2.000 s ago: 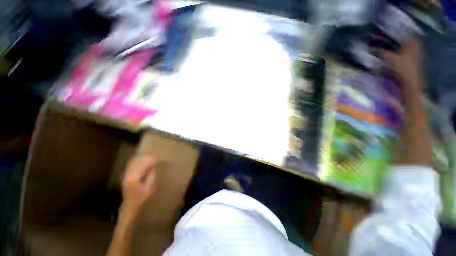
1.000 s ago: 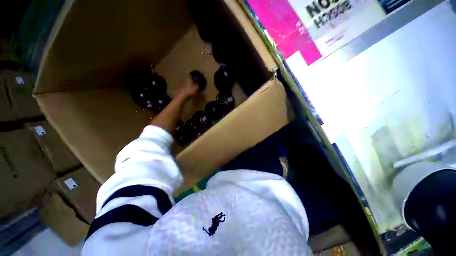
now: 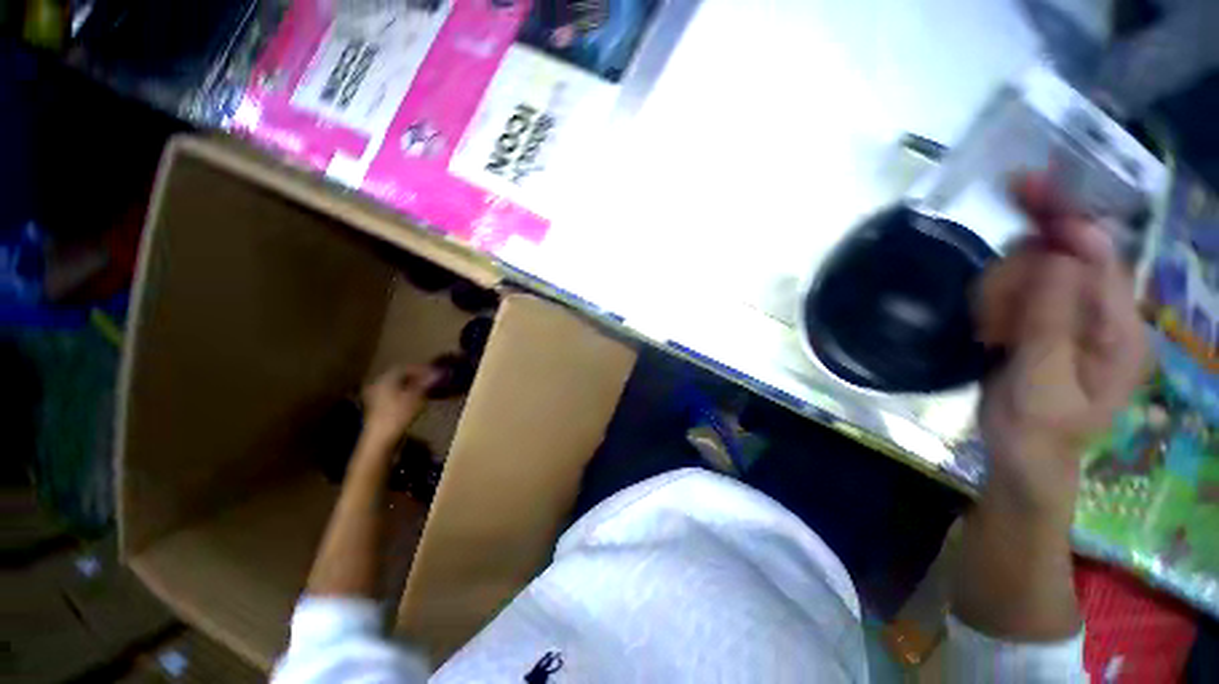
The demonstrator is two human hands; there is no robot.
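Note:
My left hand (image 3: 398,397) is inside the open cardboard carton (image 3: 528,441), with its fingers on a small black ball (image 3: 444,374); the view is blurred. Other black balls (image 3: 471,337) lie in the carton, partly hidden by its walls. My right hand (image 3: 1063,321) is over the bench at the right, blurred, its fingers curled at the right edge of a black round face (image 3: 902,301) on a white unit. A white bracket part (image 3: 1023,154) lies behind the fingers. Whether the right hand grips the unit cannot be told.
Pink and white printed packaging (image 3: 415,134) lies at the bench's left, beside the bright white sheet (image 3: 749,174). A colourful picture sheet (image 3: 1156,454) is at the right, above a red crate (image 3: 1130,621). The bench edge runs between the carton and the work surface.
The view has turned back toward the bench. My right hand, out of view one second ago, is now at the unit. My left hand remains in the carton among the balls.

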